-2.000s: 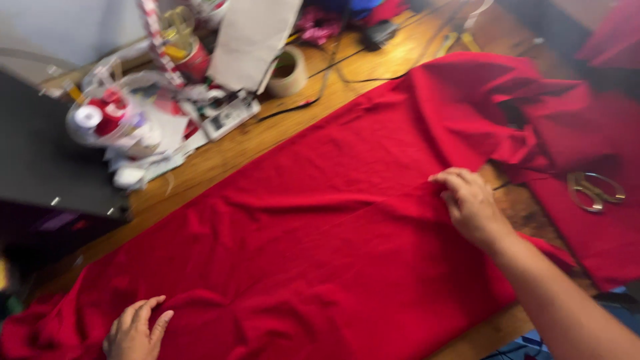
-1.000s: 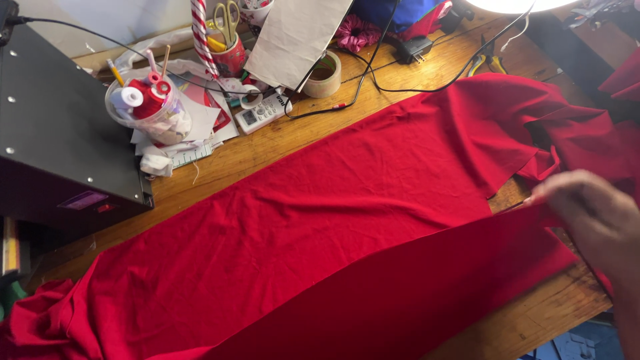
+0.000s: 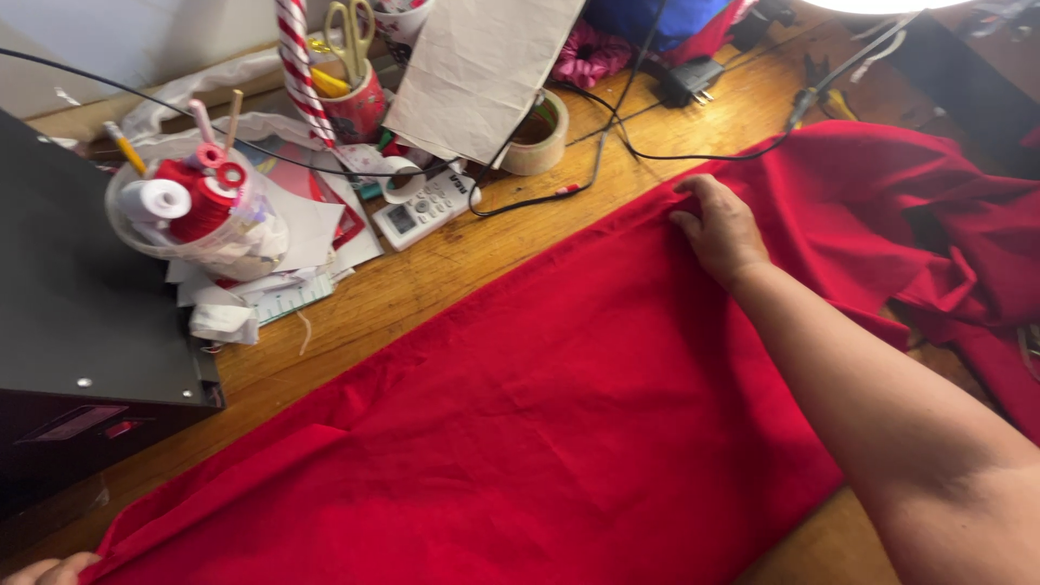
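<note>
A large red cloth (image 3: 520, 406) lies spread diagonally over the wooden table, its far edge doubled in a layer. At that far edge, right of centre, my right hand (image 3: 723, 223) pinches the fabric between thumb and fingers. My left hand (image 3: 61, 569) is at the bottom left corner, mostly cut off by the frame, with its fingertips on the cloth's left corner. More red fabric (image 3: 877, 203) lies bunched to the right of my right hand. Part of a pair of scissors shows at the right edge.
Behind the cloth are a plastic tub of thread spools (image 3: 195, 211), a white remote control (image 3: 426, 207), a tape roll (image 3: 536, 134) and a cup with scissors (image 3: 353, 101). Black cables (image 3: 691, 156) cross the table (image 3: 382, 325). A dark box (image 3: 89, 309) stands left, a lit lamp (image 3: 886, 2) top right.
My right hand has moved from the near right side to the cloth's far edge, bringing the lifted flap over. My left hand, out of view one second ago, shows at the bottom left.
</note>
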